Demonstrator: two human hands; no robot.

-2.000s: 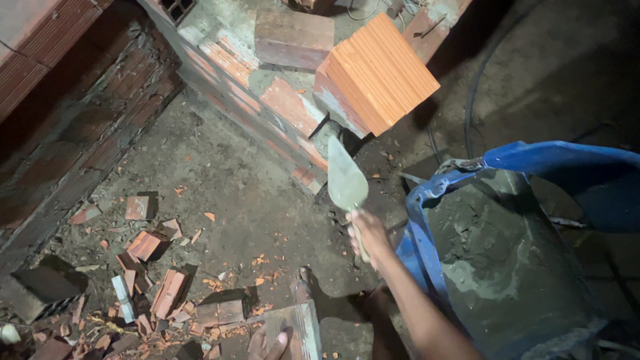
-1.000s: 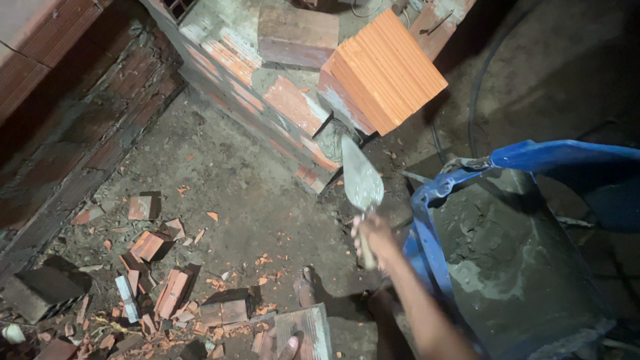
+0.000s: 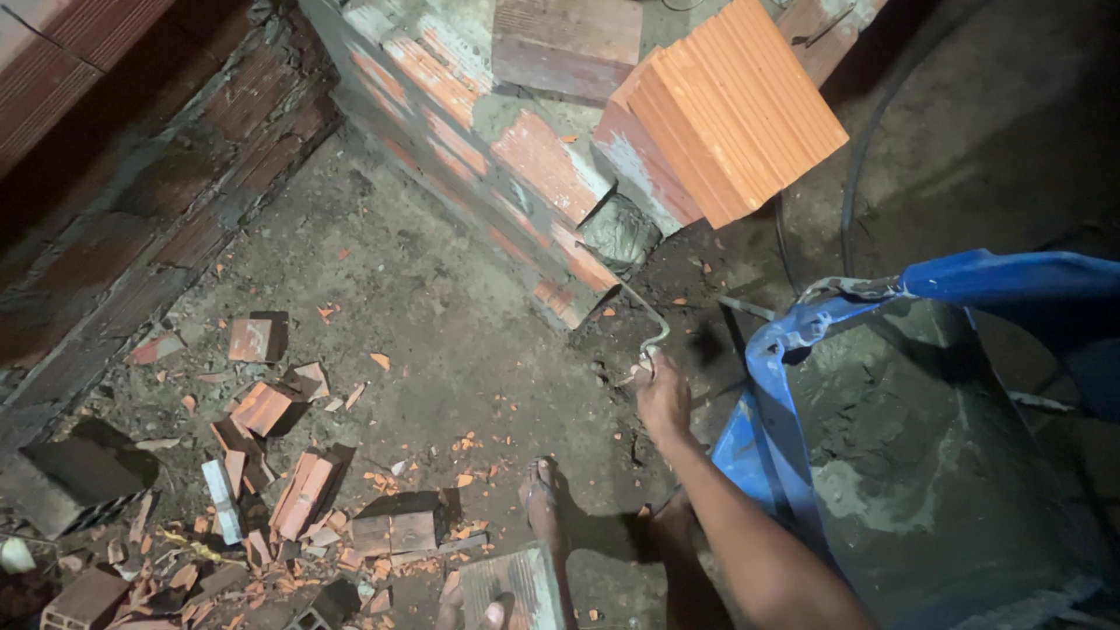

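Note:
My right hand [image 3: 662, 395] is closed on the handle of a mason's trowel [image 3: 649, 315], whose blade is seen edge-on against the end of a low brick wall [image 3: 560, 297]. Just beyond the blade a lump of wet mortar [image 3: 621, 229] lies beside the wall's bricks. At the bottom edge my left hand [image 3: 492, 615] grips a mortar-stained hollow brick [image 3: 516, 588], partly out of frame. An orange hollow clay brick [image 3: 735, 105] sits at the wall's corner, over a mortar-smeared brick.
A blue container [image 3: 774, 420] full of grey mortar [image 3: 910, 437] stands at the right. Broken bricks [image 3: 302, 494] and shards litter the dirt floor at lower left. Another brick wall [image 3: 149, 219] runs along the left. A dark cable [image 3: 853, 175] curves behind the container. Two bare feet [image 3: 541, 494] are near the bottom.
The trowel has turned from flat, with its blade face showing, to edge-on at the wall's end. My left hand still has the brick at the bottom edge.

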